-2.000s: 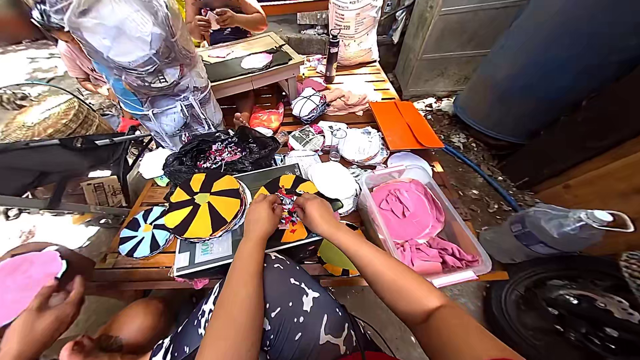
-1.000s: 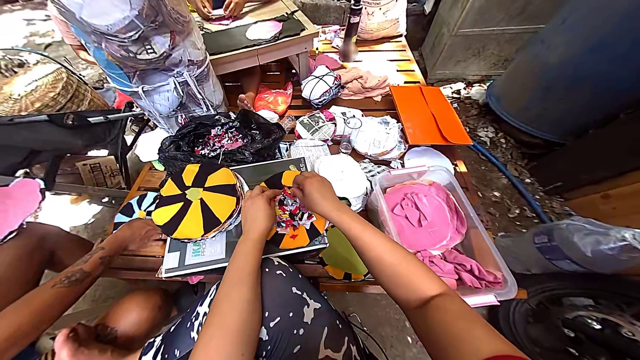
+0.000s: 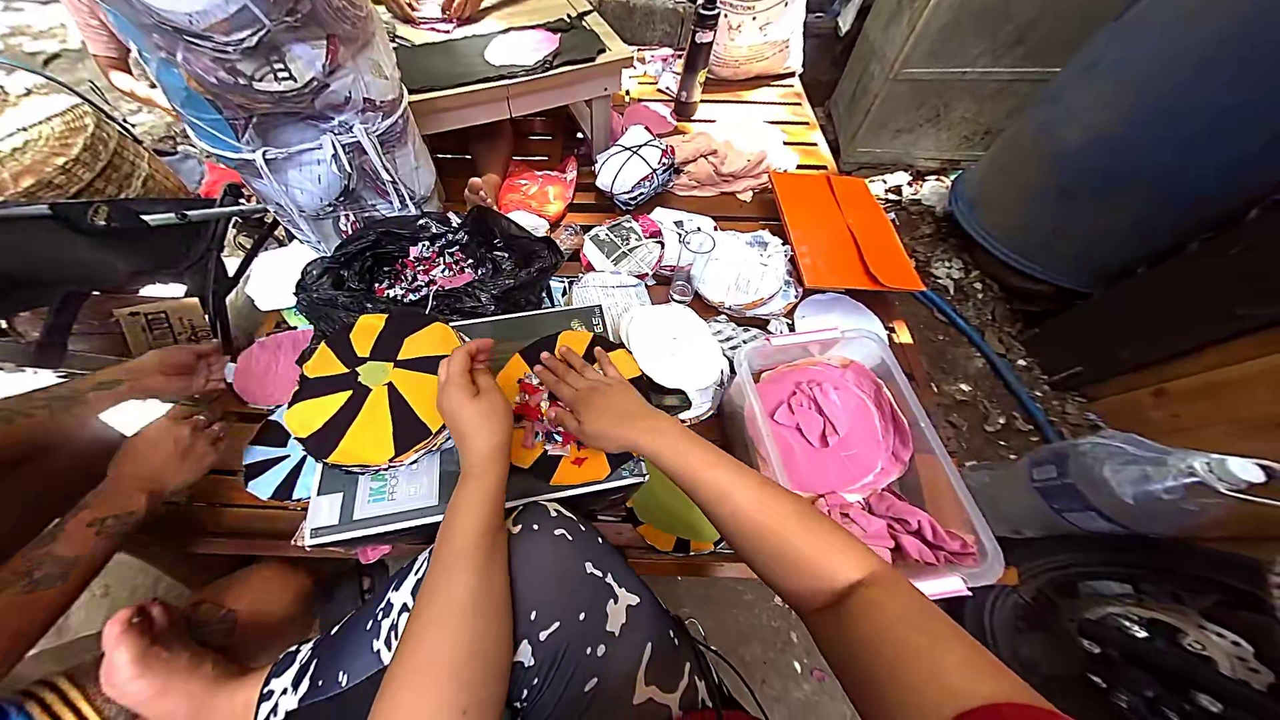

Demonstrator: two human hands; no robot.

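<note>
My right hand (image 3: pixel 598 398) lies flat, fingers spread, over small fabric scraps (image 3: pixel 538 412) on an orange-and-black round fabric piece (image 3: pixel 572 466). My left hand (image 3: pixel 474 402) is raised just left of that piece, its fingers curled together; whether anything is between them cannot be told. Beside it rests a stack of yellow-and-black round fabric pieces (image 3: pixel 375 390). Both rounds lie on a flat dark box (image 3: pixel 460 500) bearing writing. Behind them a black plastic bag (image 3: pixel 500 262) holds more scraps (image 3: pixel 425 270). A blue-and-black round piece (image 3: pixel 275 462) shows at the left.
A clear plastic bin (image 3: pixel 945 490) with pink fabric (image 3: pixel 835 425) stands at the right. White fabric rounds (image 3: pixel 680 350) and an orange envelope folder (image 3: pixel 840 235) lie behind. Another person's hands (image 3: pixel 175 440) are at the left near a pink round (image 3: pixel 272 368). A bottle (image 3: pixel 697 60) stands farther back.
My hands, together over the scraps before, are now apart; the right has spread flat on them. The other person's hand has left the blue-and-black round, and a pink round lies near it.
</note>
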